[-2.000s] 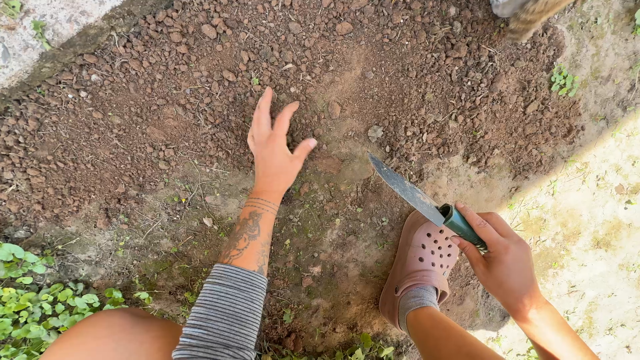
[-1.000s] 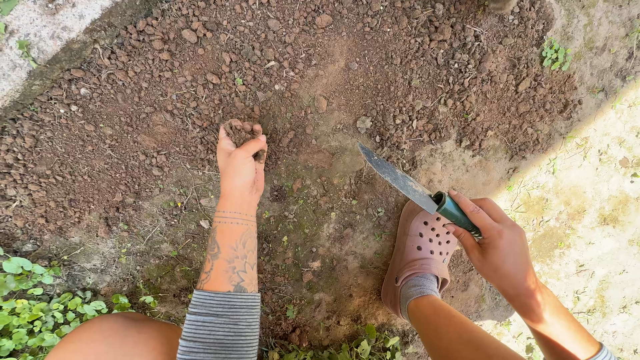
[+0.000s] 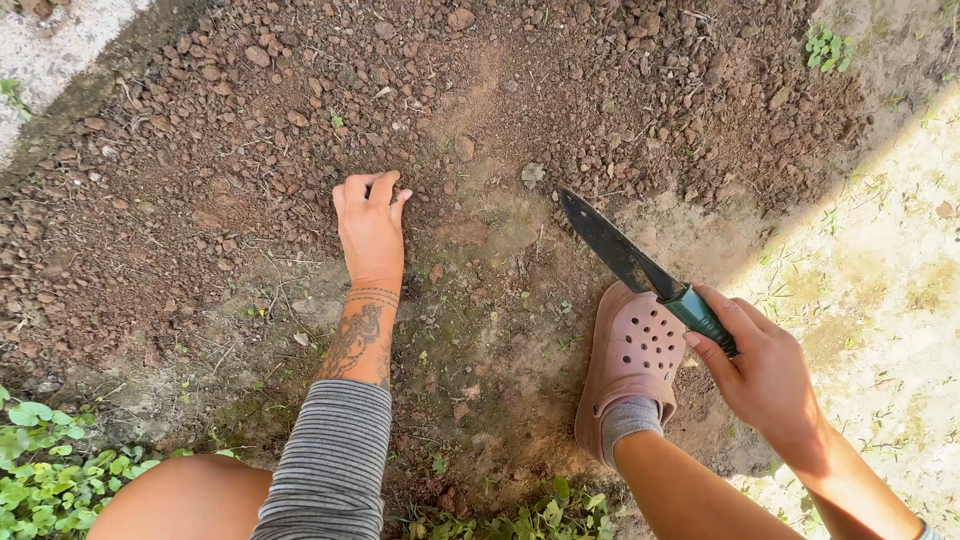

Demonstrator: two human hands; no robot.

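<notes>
My left hand (image 3: 371,225) is palm down at the edge of the loose brown soil (image 3: 277,150), its fingers bent onto the clods; whether any soil is between them cannot be told. In my right hand (image 3: 757,360) is the green handle of a knife (image 3: 619,244). Its dark, soil-specked blade points up and to the left, above the bare ground, with the tip near a small grey clump (image 3: 532,175). The handle end of the blade is just over the toe of a pink clog.
A pink perforated clog (image 3: 637,345) on my foot stands right of centre. Low green plants (image 3: 52,465) grow at the lower left and bottom edge (image 3: 551,517). A concrete edge (image 3: 60,56) crosses the upper left corner. Sunlit ground (image 3: 885,300) lies at the right.
My left hand first reached out with fingers spread, then held a clump of soil with the palm turned up; now it is palm down on the soil. My right hand still holds the knife.
</notes>
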